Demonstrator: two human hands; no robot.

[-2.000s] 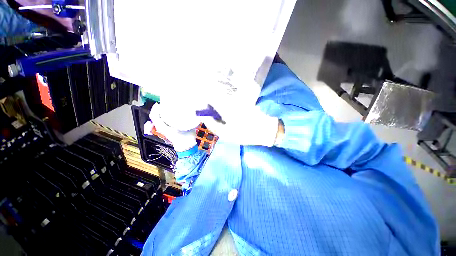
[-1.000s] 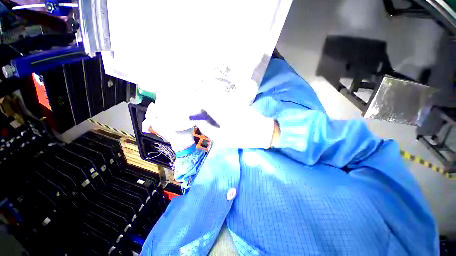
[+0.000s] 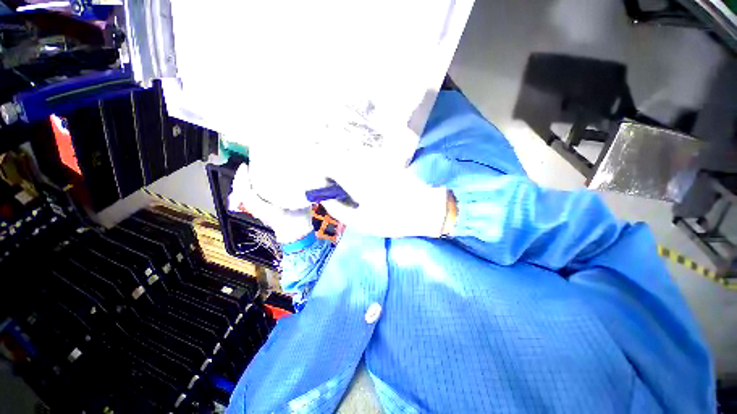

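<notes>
The framed stencil (image 3: 303, 65) is a large, glaring white sheet with a grey border, in front of my chest. Grey smears show near its lower edge. My right hand (image 3: 400, 202), in a white glove, is at that edge with its fingers closed on a small blue-purple scraper (image 3: 327, 193). My left hand (image 3: 279, 190) appears as a glaring white shape left of the scraper. Its fingers are lost in glare, and I cannot tell glove from any white object there. Part of an orange grid tray (image 3: 326, 225) shows just below the scraper.
A black divided bin (image 3: 218, 202) holding wires stands left of my left hand. Black racks (image 3: 121, 311) fill the lower left. A blue bar (image 3: 77, 95) lies left of the stencil. A black stand (image 3: 570, 93) and a foil-like silvery panel (image 3: 646, 160) are at the right.
The scraper and right hand have shifted only slightly. Less of the orange tray shows than two seconds ago. The stencil and background have moved a little left in the view.
</notes>
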